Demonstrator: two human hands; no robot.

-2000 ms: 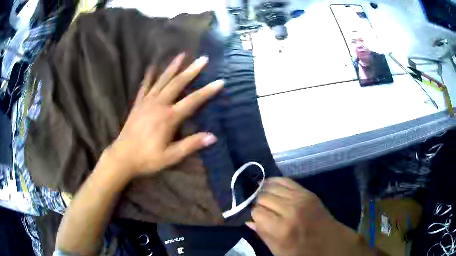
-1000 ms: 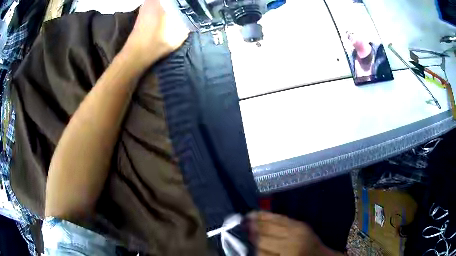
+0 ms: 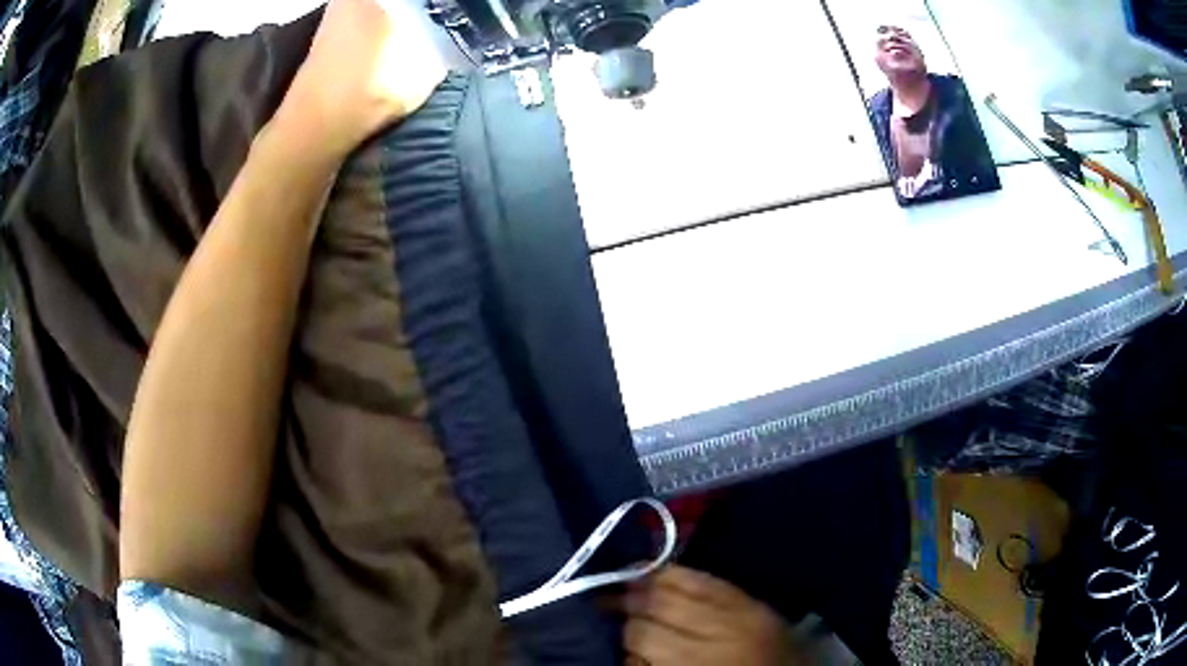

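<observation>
A brown garment body (image 3: 352,429) lies over the left of the table and hangs toward my lap. Its navy waistband (image 3: 456,377) runs from the machine's needle area (image 3: 527,81) down to the front, stretched smooth on its right side and gathered on its left. My left hand (image 3: 371,72) holds the waistband's far end beside the presser foot; its fingertips are hard to see. My right hand (image 3: 690,622) grips the near end at the bottom of the picture, partly hidden. A white drawcord loop (image 3: 612,553) sticks out just above it.
A phone (image 3: 927,137) lies on the white table (image 3: 742,312), with tweezers (image 3: 1061,182) and orange-handled tools (image 3: 1132,195) to its right. A grey measuring scale (image 3: 885,397) edges the table. Below are a cardboard box (image 3: 996,553) and dark cloth with white cords (image 3: 1132,586).
My left hand has moved from flat on the brown cloth up to the waistband's far end by the machine. My right hand has moved lower, and the waistband is stretched longer.
</observation>
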